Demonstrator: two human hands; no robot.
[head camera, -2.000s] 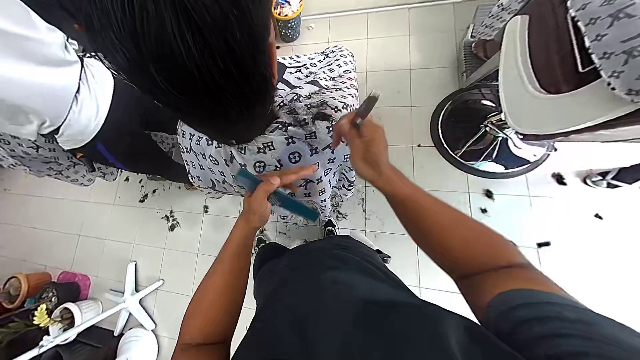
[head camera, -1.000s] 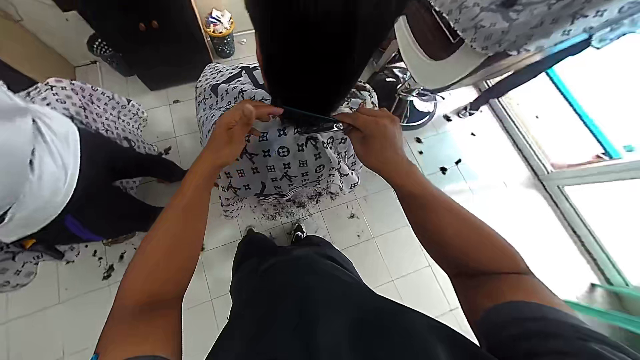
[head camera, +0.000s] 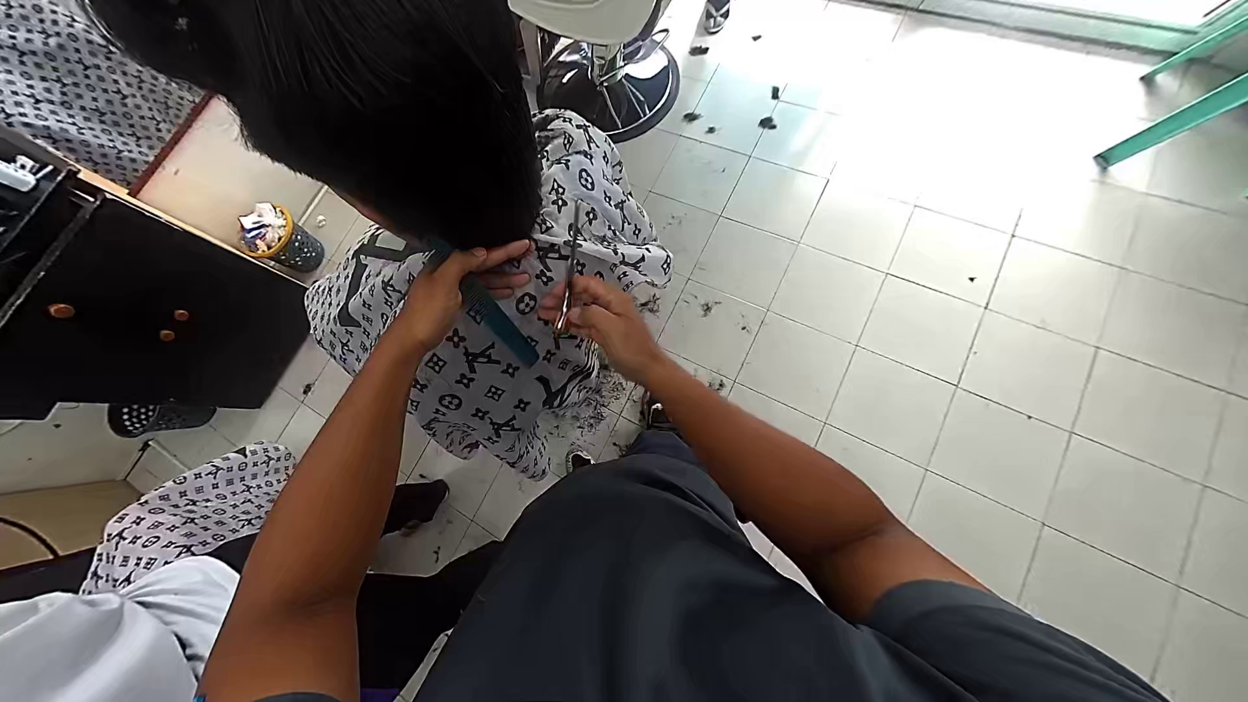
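A seated person's dark-haired head (head camera: 429, 127) fills the upper left of the view, above a white cape with a black pattern (head camera: 478, 380). My left hand (head camera: 458, 288) holds a teal comb (head camera: 505, 330), which slants down to the right over the cape. Its fingers reach to the lower edge of the hair. Just to the right, my right hand (head camera: 600, 317) grips hairdressing scissors (head camera: 571, 263), blades pointing up, over the cape. A small gap lies between my two hands.
A black cabinet (head camera: 127, 302) stands at the left, beside a waste basket (head camera: 283, 239). The round chair base (head camera: 624, 88) is behind the cape. Cut hair lies on the tiled floor (head camera: 907, 322). Another person in a white top (head camera: 117, 634) is at lower left; green legs (head camera: 1170, 127) stand upper right.
The view has swung strongly. Both hands were at the head's lower edge one second ago; now my right hand is lower, over the cape, with the scissors upright.
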